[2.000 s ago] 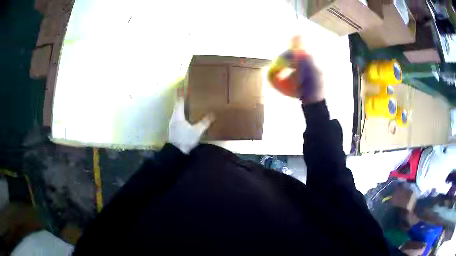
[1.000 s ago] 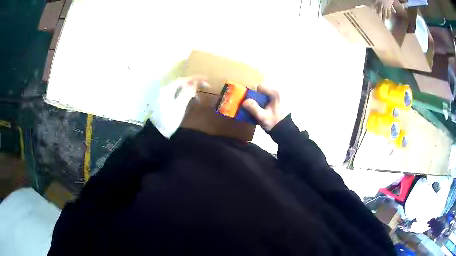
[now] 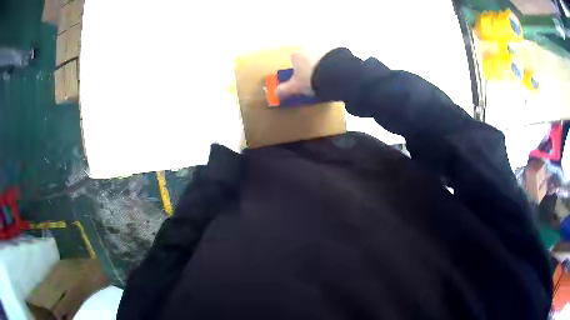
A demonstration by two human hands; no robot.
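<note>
A closed brown carton (image 3: 290, 122) lies on the white table in front of me. My right hand (image 3: 296, 76) is bare and closed around a tape gun (image 3: 272, 90) with an orange head and dark blue body. The tape gun is over the carton's top, around its middle, with its orange head towards the left. The tape itself cannot be made out. My left sleeve (image 3: 226, 164) ends near the carton's lower left corner. The white-gloved left hand cannot be told apart from the overexposed white table there.
The white table (image 3: 156, 94) spreads around the carton. Closed brown cartons (image 3: 67, 81) stand past its left edge. Several yellow tape rolls (image 3: 500, 59) lie on the side bench (image 3: 509, 103) at right. Green floor with yellow lines shows at lower left, with another brown box (image 3: 69, 284).
The carton's standing near flap is now folded down. The tape gun first swung in from the right and now lies flatter over the carton. The gloved left hand has gone from the carton's top.
</note>
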